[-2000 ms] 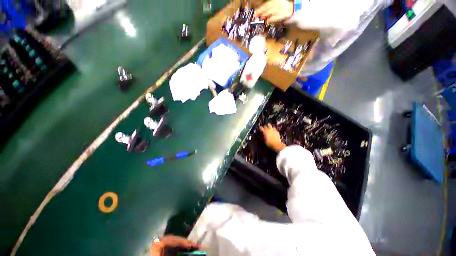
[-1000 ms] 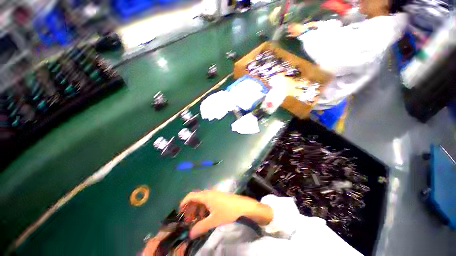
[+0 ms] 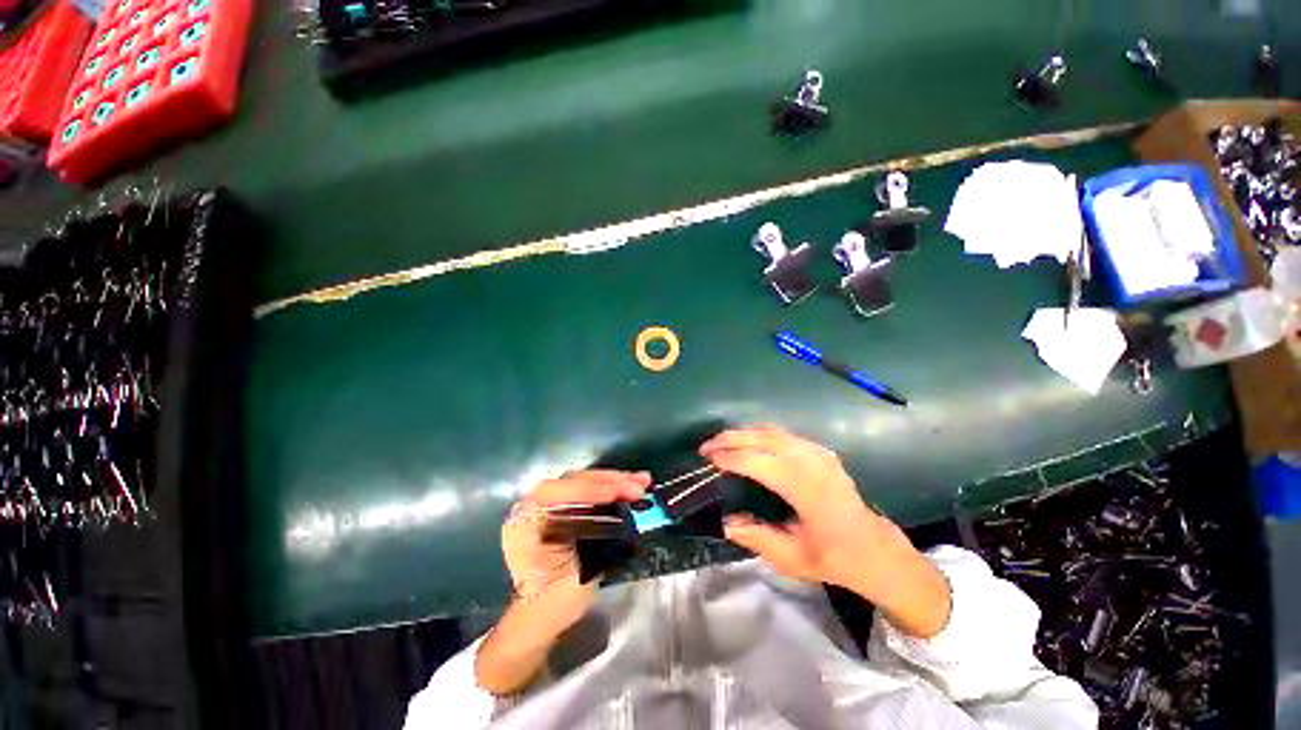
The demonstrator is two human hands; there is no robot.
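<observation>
A small teal part (image 3: 651, 515) is between my hands over the bench's near edge. My left hand (image 3: 549, 539) grips it from the left, with a dark clip and thin wire handles along the fingers. My right hand (image 3: 806, 502) holds a black binder clip (image 3: 696, 499) at the part's right side, fingers and thumb around its wire handles. The clip touches or nearly touches the part; whether its jaws are on it cannot be told.
Left black tray (image 3: 200, 428) of clips; red trays (image 3: 214, 64) and far black tray (image 3: 428, 50) behind. Yellow ring (image 3: 656, 348), blue pen (image 3: 842, 368) and bulldog clips (image 3: 865, 278) ahead. White wipes (image 3: 1013, 214), blue box (image 3: 1227, 278), cardboard box (image 3: 1270, 385) right; clip bin (image 3: 1141, 556) below right.
The view has swung left and down, bringing the left tray and red trays in. My right hand has come out of the clip bin to my left hand, and now holds a clip.
</observation>
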